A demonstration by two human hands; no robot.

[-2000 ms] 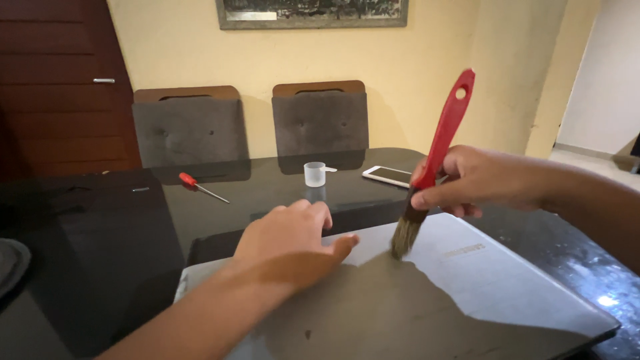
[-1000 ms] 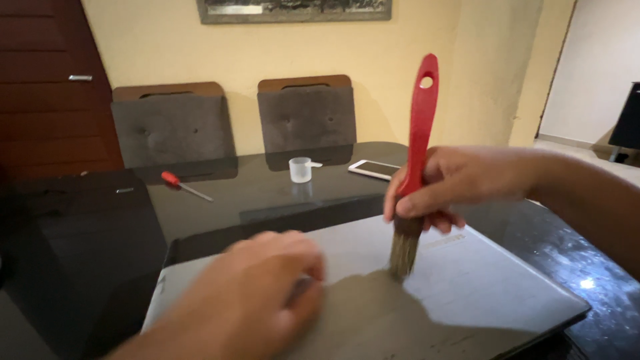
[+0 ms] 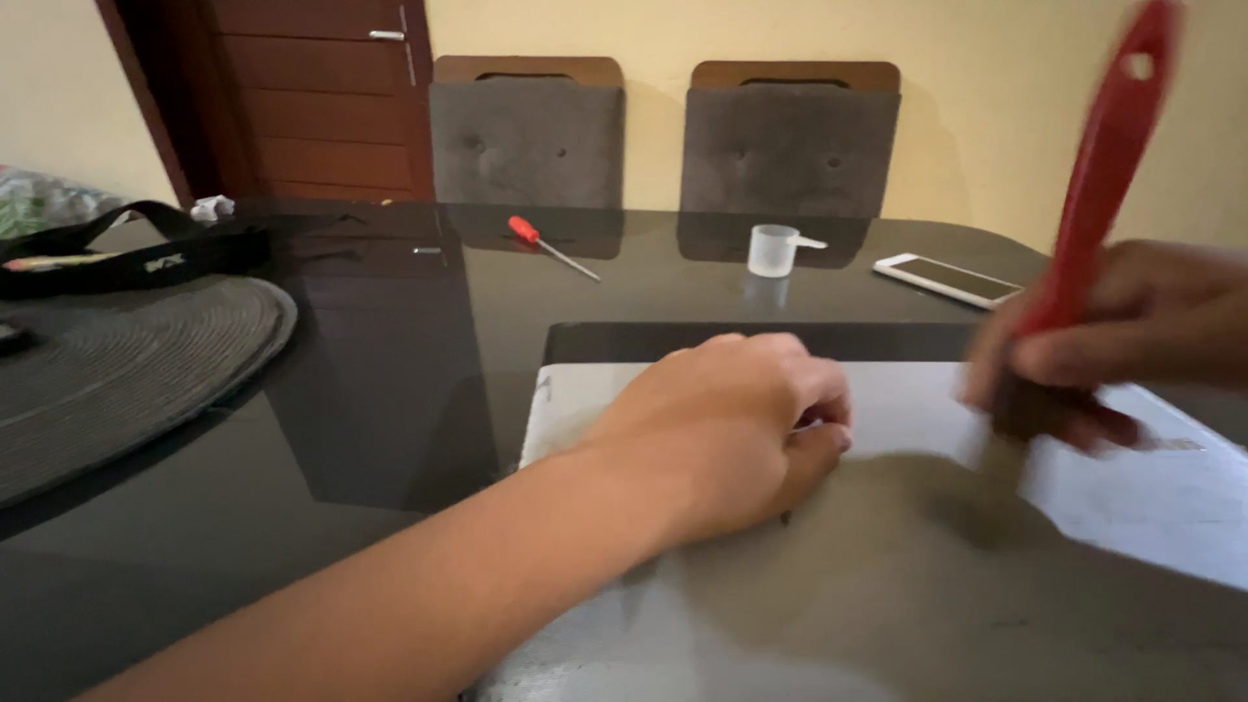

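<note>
A closed silver laptop [image 3: 877, 595] lies on the glossy dark table. My right hand [image 3: 1102, 341] grips a paintbrush with a red handle [image 3: 1107, 166], bristles down over the laptop lid; motion blur hides whether they touch it. To the left, my left hand [image 3: 731, 419] rests on the lid with its fingers curled, and no object shows in it. Beyond the laptop are a red-handled screwdriver [image 3: 551, 249], a small translucent measuring cup with a handle [image 3: 772, 252] and a white smartphone [image 3: 951, 281], which lies nearest to my right hand.
A round dark woven placemat [image 3: 146, 370] lies at the left of the table [image 3: 370, 439], with a black strap [image 3: 136, 258] behind it. Crumpled white paper [image 3: 213, 208] sits near the far edge. Two grey padded chairs [image 3: 526, 146] stand beyond the table.
The view has swung left, bringing the placemat and strap into sight. The brush stays in my right hand over the lid, and my left hand stays at the laptop.
</note>
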